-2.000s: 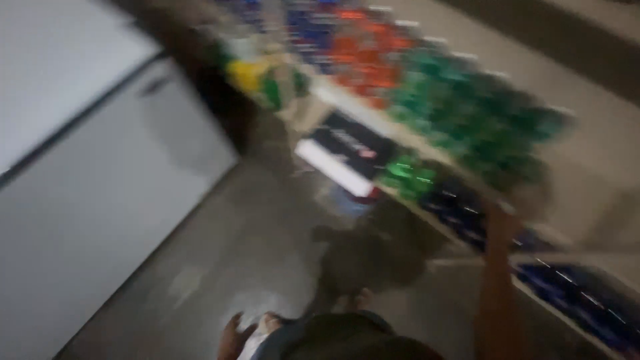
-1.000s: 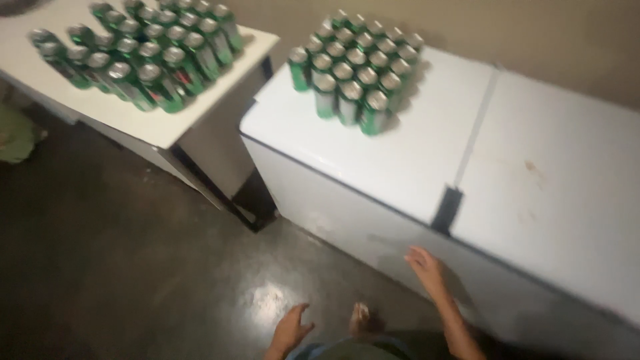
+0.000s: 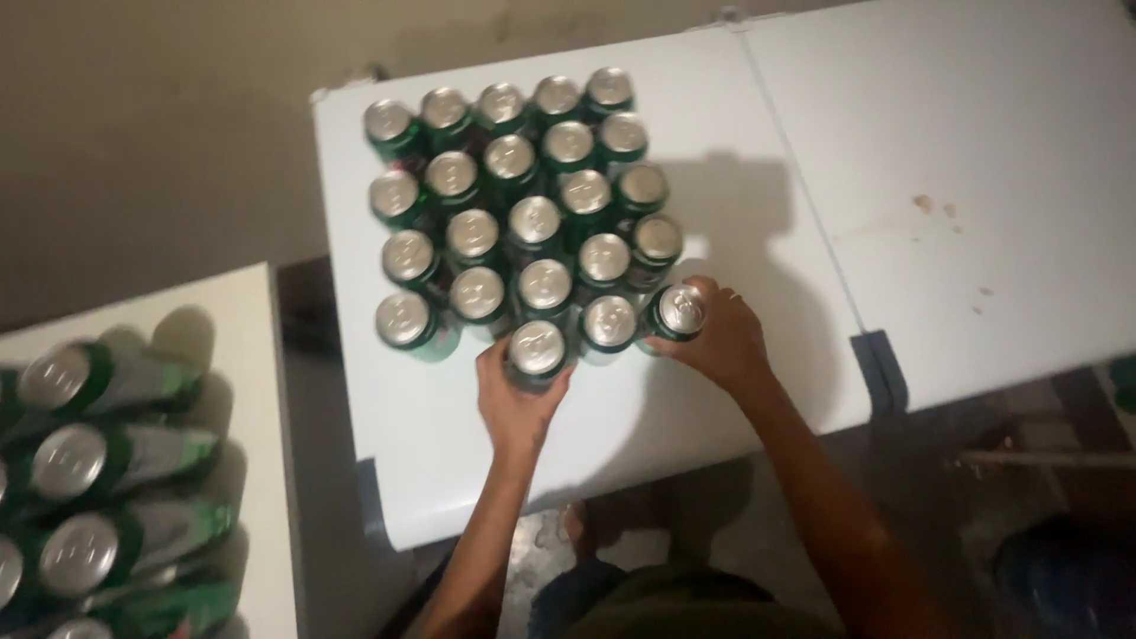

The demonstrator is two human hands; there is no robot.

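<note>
Several green drink cans with silver tops stand upright in close rows on a white chest freezer's lid (image 3: pixel 710 106). My left hand (image 3: pixel 515 399) is wrapped around a green can (image 3: pixel 537 348) at the front of the group. With my right hand (image 3: pixel 723 342) I grip another green can (image 3: pixel 680 311) at the front right corner. Between these two stands a can (image 3: pixel 609 323) that neither hand holds. Whether the held cans rest on the lid or are slightly raised, I cannot tell.
At the left, a cream-coloured table (image 3: pixel 257 355) bears more green cans (image 3: pixel 80 555), across a narrow gap from the freezer. A dark hinge or latch piece (image 3: pixel 879 373) sits at the freezer's front edge. Brownish spots (image 3: pixel 923 204) mark the right lid.
Both hands, apart and holding nothing one second ago, have reached over the freezer and closed on cans of the group. The view has moved much nearer to the freezer.
</note>
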